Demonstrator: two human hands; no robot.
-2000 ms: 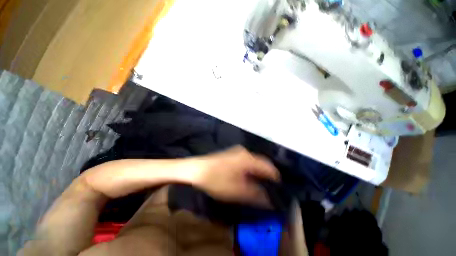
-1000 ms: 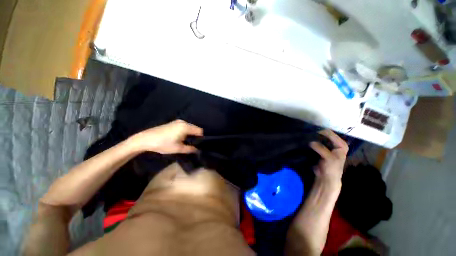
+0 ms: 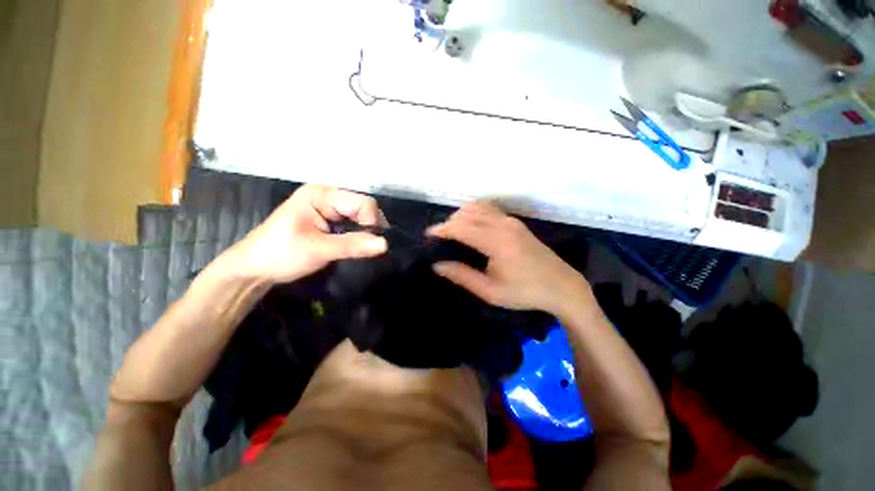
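A black fabric piece point(image 3: 422, 302) hangs bunched over the lap, just below the table's front edge. My left hand point(image 3: 331, 230) pinches its upper edge between thumb and fingers. My right hand point(image 3: 494, 251) holds the same edge a little to the right, with fingers bent over the cloth. The fingertips of both hands are a short way apart. The black cloth hides exactly how the right fingers grip. The sewing machine's needle area point(image 3: 437, 29) is at the top edge, away from the hands, with no cloth under it.
Light-blue thread snips point(image 3: 657, 139) lie on the white table point(image 3: 288, 115), left of the control panel point(image 3: 748, 204). A blue plastic bowl or stool top point(image 3: 547, 388) is by the lap. A dark-blue basket point(image 3: 686, 268) sits under the table. Cardboard point(image 3: 115, 105) and grey quilted material point(image 3: 77, 336) are at left.
My hands have come closer together and up towards the table edge. The black piece, stretched between them a second ago, is now bunched. The view has shifted slightly.
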